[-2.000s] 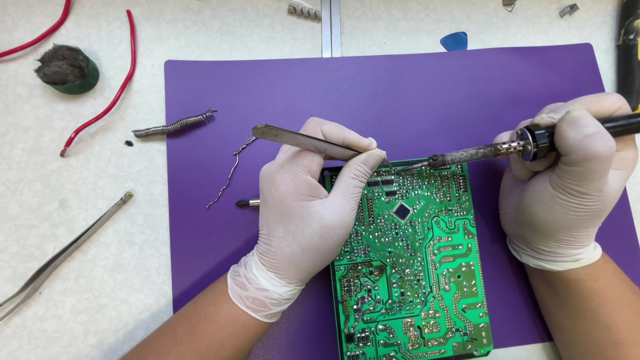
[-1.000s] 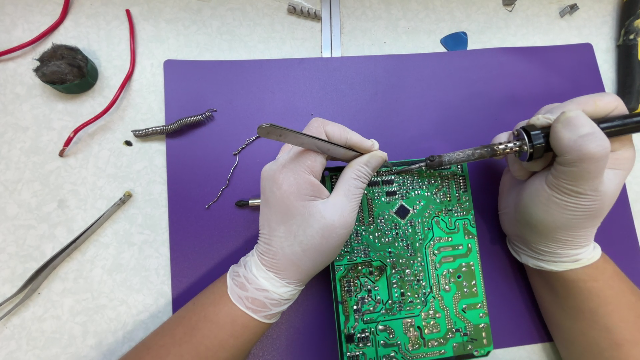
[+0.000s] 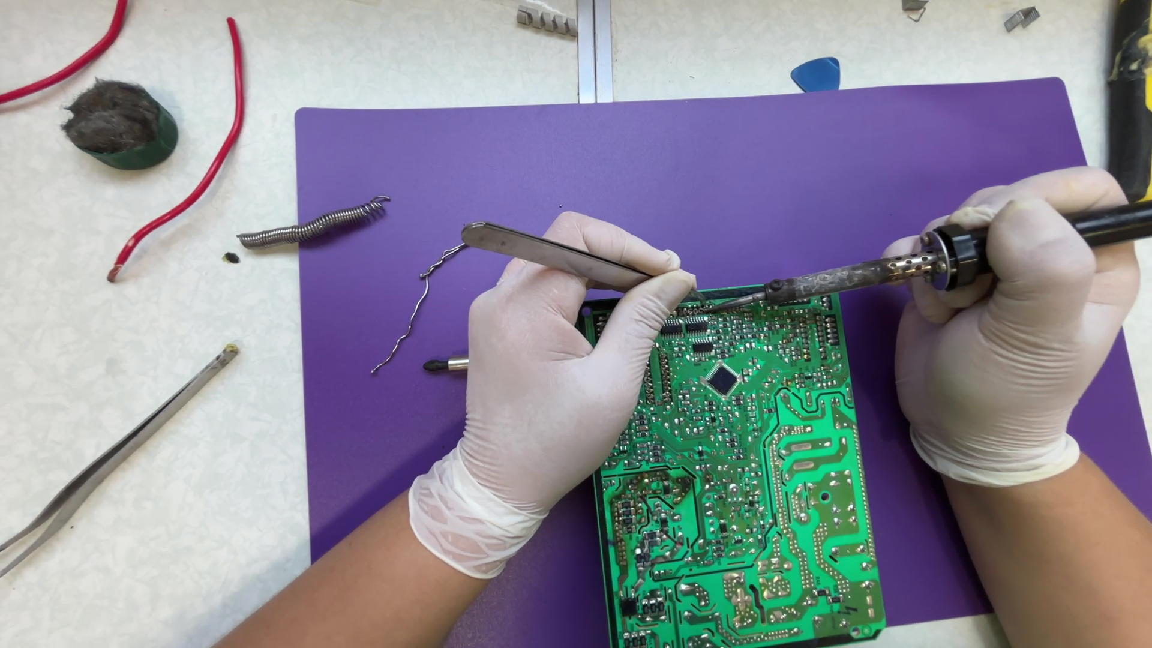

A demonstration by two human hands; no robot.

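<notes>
My left hand (image 3: 567,360), in a white glove, pinches metal tweezers (image 3: 558,252) between thumb and forefinger, their tips low over the top edge of a green printed circuit board (image 3: 747,495). From the right, my gloved right hand (image 3: 1017,324) grips the black handle of a soldering iron (image 3: 837,279). The iron's tip is at the board's top edge, close to the tweezers' tips; whether it touches a joint is too small to tell. A square chip (image 3: 722,379) sits below the two tips. The board lies on a purple mat (image 3: 675,180), partly covered by my left hand.
Left of the board lie a twisted solder wire (image 3: 414,315), a coiled wire (image 3: 315,225) and a black-tipped tool (image 3: 446,364), partly hidden. Farther left are second tweezers (image 3: 126,450), red wires (image 3: 216,162) and a green cup of dark fibre (image 3: 135,144). A blue pick (image 3: 817,75) lies beyond the mat.
The iron's tip has shifted slightly left along the board's top edge. My left hand and the tweezers stay almost in place.
</notes>
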